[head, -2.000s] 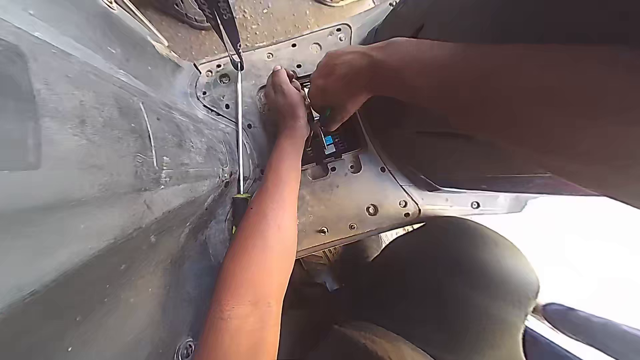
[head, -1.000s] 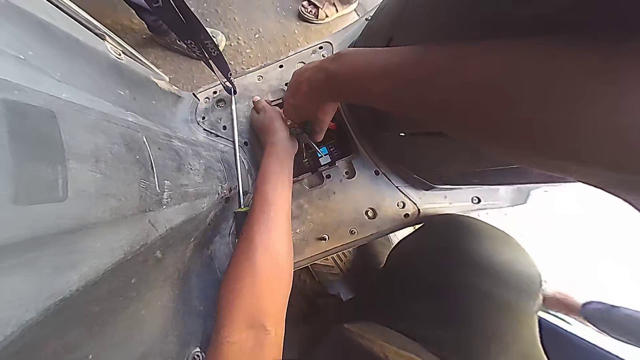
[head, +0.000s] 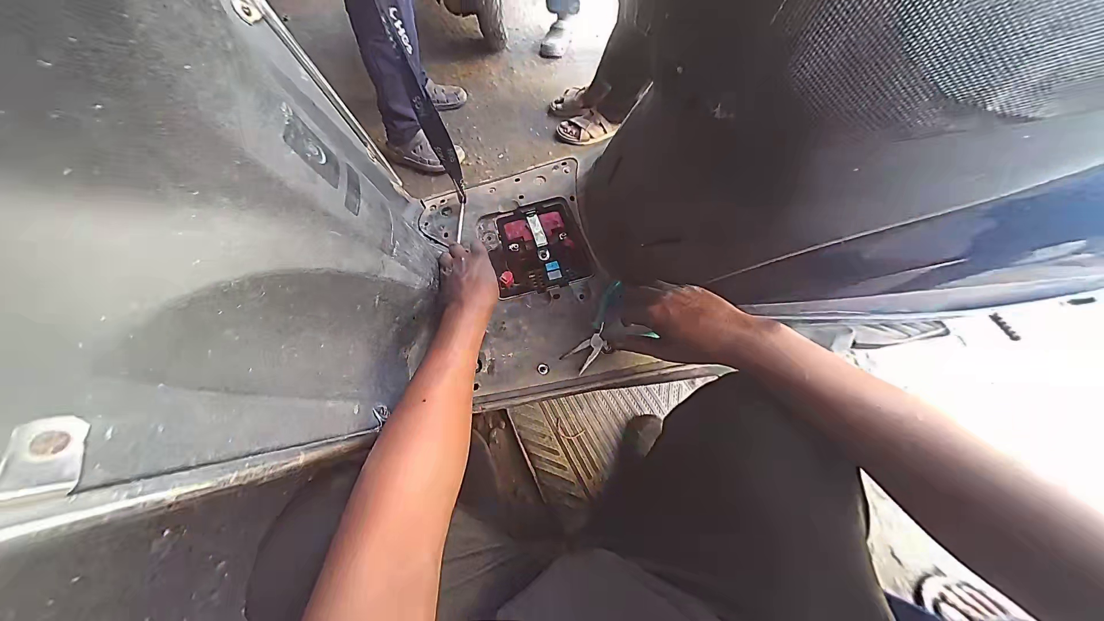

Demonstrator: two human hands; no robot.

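My left hand [head: 470,278] is closed at the left of the battery compartment, over the lower end of a screwdriver; its metal shaft [head: 461,220] shows above my fingers and its handle is hidden. My right hand [head: 681,321] holds green-handled pliers [head: 595,343] over the lower right of the metal floor plate [head: 517,345], their jaws spread and empty. Between my hands the battery [head: 545,246] sits in its compartment, with a metal strap [head: 536,229] across it, red parts, a blue piece [head: 553,270] and a red cap [head: 507,278].
A dark strap [head: 431,121] bearing writing hangs down to the screwdriver's top. Grey body panelling [head: 216,216] rises at left, and a dark seat side [head: 733,172] at right. Beyond the plate are people's feet [head: 586,125]. A ribbed footboard [head: 578,431] lies below.
Both hands have come away from the battery compartment, my left to the screwdriver and my right rightward with pliers. The battery is now uncovered. The view has shifted.
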